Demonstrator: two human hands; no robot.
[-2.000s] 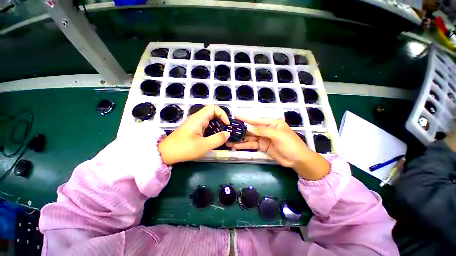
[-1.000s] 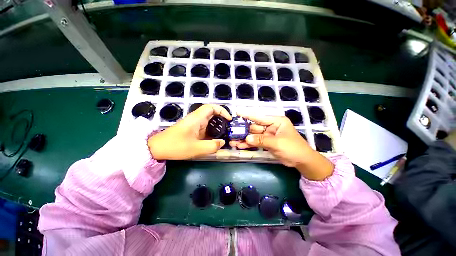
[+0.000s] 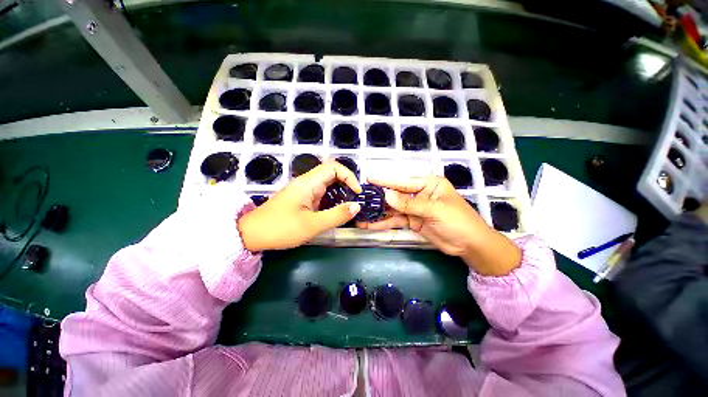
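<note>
My left hand point(image 3: 299, 208) grips a round black unit point(image 3: 335, 198), with the thumb across its front. My right hand point(image 3: 435, 213) grips another round black unit point(image 3: 372, 202) by its right edge. The two units are side by side, touching or nearly so, above the front of the white tray point(image 3: 506, 139). The tray's pockets hold many black units; a few pockets behind my right hand look white. My hands hide part of the two front rows. Several set-aside units point(image 3: 353, 298) lie in a row on the green surface between my forearms.
Right of the tray lies a white paper point(image 3: 578, 213) with a blue pen point(image 3: 605, 246) and a paler one. A loose unit point(image 3: 159, 160) and small black parts point(image 3: 56, 219) lie left. A dark sleeve point(image 3: 668, 287) and second white tray point(image 3: 660, 174) are at right.
The unit in my right hand showed a bright pale face a second ago and now looks dark with small glints. My left thumb has moved over the front of its unit. The view has shifted slightly.
</note>
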